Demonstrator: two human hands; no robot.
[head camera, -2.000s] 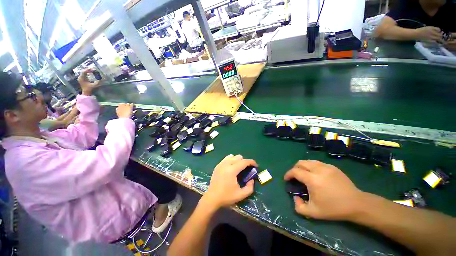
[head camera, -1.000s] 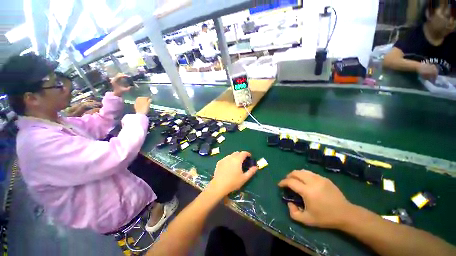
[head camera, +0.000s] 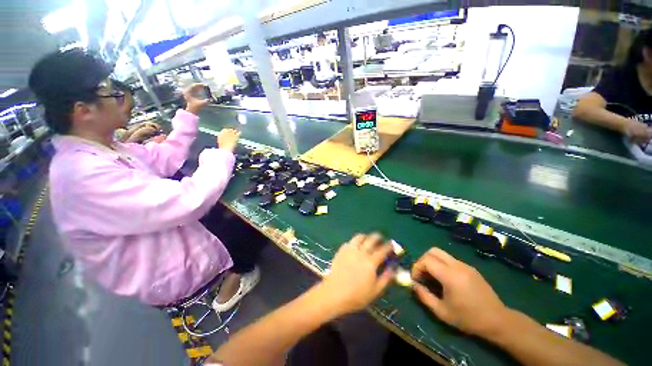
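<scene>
My left hand is blurred and closed on a black device housing, mostly hidden by the fingers. A white battery pouch shows beyond its fingertips. My right hand is close to its right, fingers curled round a dark housing piece, largely covered. A small pale, blurred part lies between the two hands; whose grip it is in I cannot tell. A row of black housings with white-yellow pouches lies ahead. A heap of similar units lies at left.
Metallic-looking units lie at right. A lit power supply stands on a brown board, its white cable running along the white strip. A thin yellow-tipped tool lies beyond the row. A pink-sleeved person sits at left; another person is opposite.
My hands have come together; the left moved right and the black unit in it is now mostly hidden. The camera view has shifted, so the bench sits differently in the picture.
</scene>
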